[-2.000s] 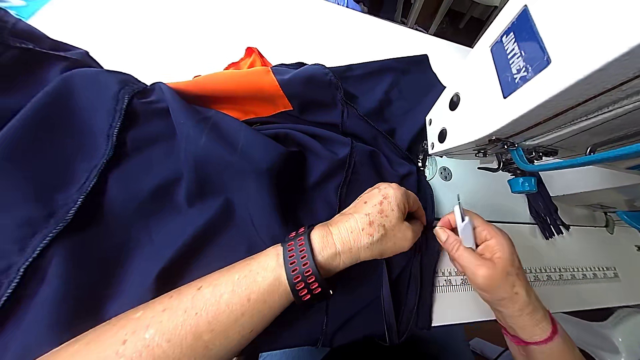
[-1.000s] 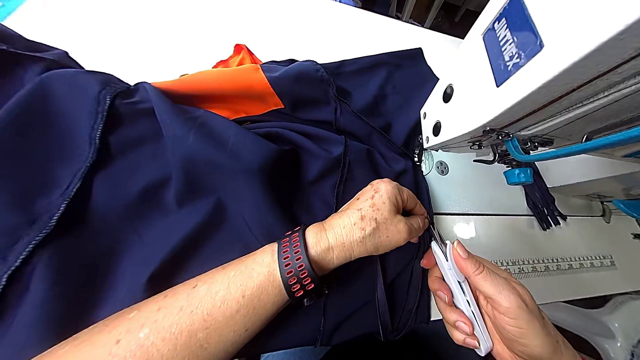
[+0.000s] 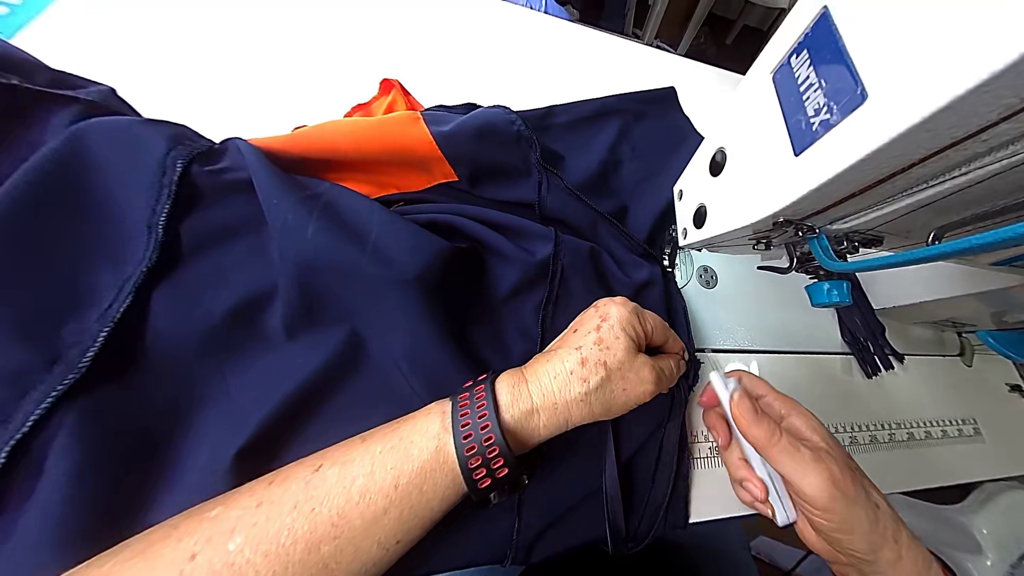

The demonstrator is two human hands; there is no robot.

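Dark navy fabric (image 3: pixel 344 304) with overlocked seams spreads over the left and middle of the view, an orange fabric piece (image 3: pixel 368 152) lying on it. My left hand (image 3: pixel 600 360) pinches the fabric's right edge between thumb and fingers, just below the presser foot (image 3: pixel 670 248) of a white sewing machine (image 3: pixel 880 120). To its right, my right hand (image 3: pixel 784 448) holds a slim white-handled tool (image 3: pixel 752 448), tip pointing up and left, a little apart from the fabric edge. The tip is blurred, so its exact kind is unclear.
The machine head overhangs the upper right. A blue lever (image 3: pixel 920 252) and blue knob (image 3: pixel 829 293) sit beneath it, with dark fabric strips (image 3: pixel 868 336) hanging near. A printed ruler (image 3: pixel 904 434) runs along the machine bed. The white tabletop (image 3: pixel 224 64) extends behind the fabric.
My right hand first held the tool upright, then brought it against the fabric edge by my left hand; now it is slightly away from it. My left hand keeps its pinch.
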